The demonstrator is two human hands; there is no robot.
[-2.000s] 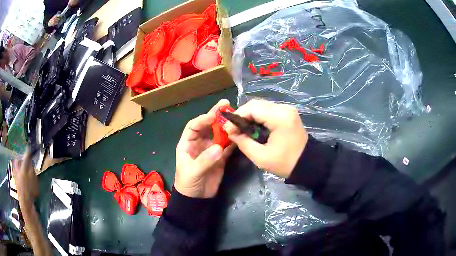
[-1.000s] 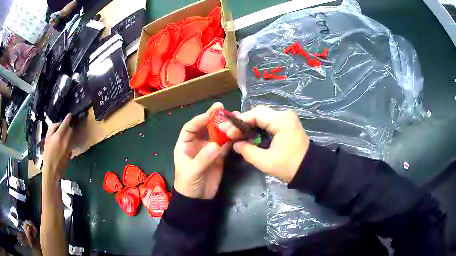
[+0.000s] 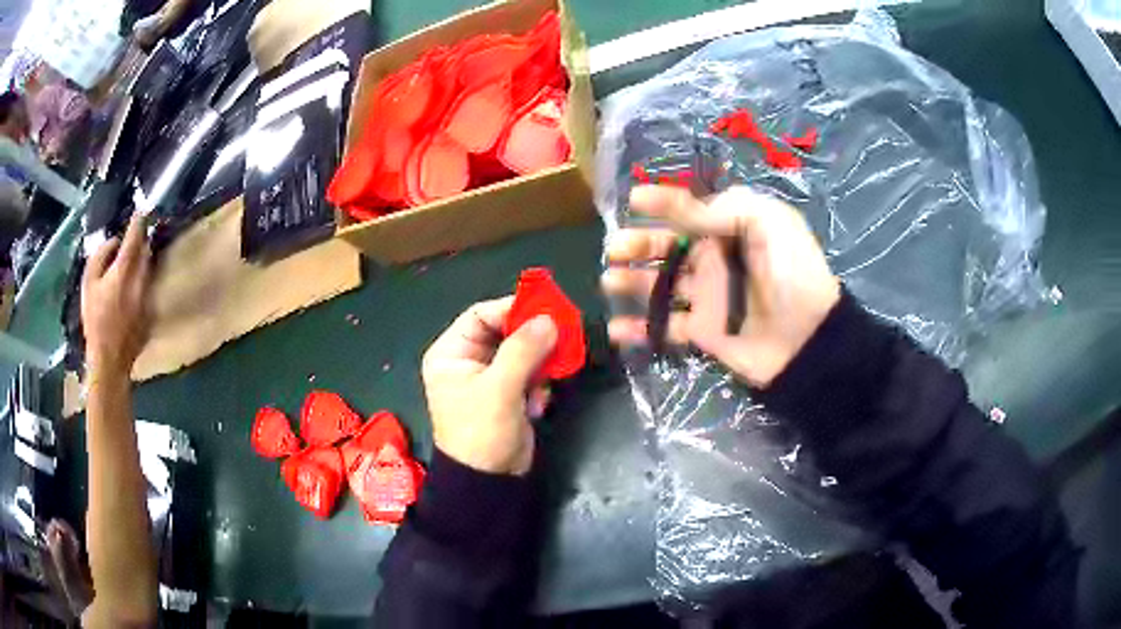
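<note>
My left hand [image 3: 483, 391] grips a red moulded part [image 3: 550, 322] between thumb and fingers, its narrow end up. My right hand [image 3: 725, 277] is away from the part, to its right, over the clear bag. Its fingers are spread and blurred, with the dark trimming tool [image 3: 670, 293] lying across them in the palm. Several red parts [image 3: 322, 455] lie in a loose group on the dark green bench, left of my left hand. An open carton [image 3: 473, 227] behind my hands is heaped with the same red parts.
Clear plastic bag [image 3: 897, 209] at the right holds red scrap [image 3: 765, 138] on top. Black printed packs [image 3: 295, 160] lie on flat cardboard [image 3: 234, 289] at the left. Another person's arm [image 3: 117, 430] reaches over the bench's left side. More black packs [image 3: 162, 504] lie near it.
My right hand has pulled the tool away from the part to the right and opened its fingers. My left hand still holds the part, now turned flat. The other person's arm has shifted.
</note>
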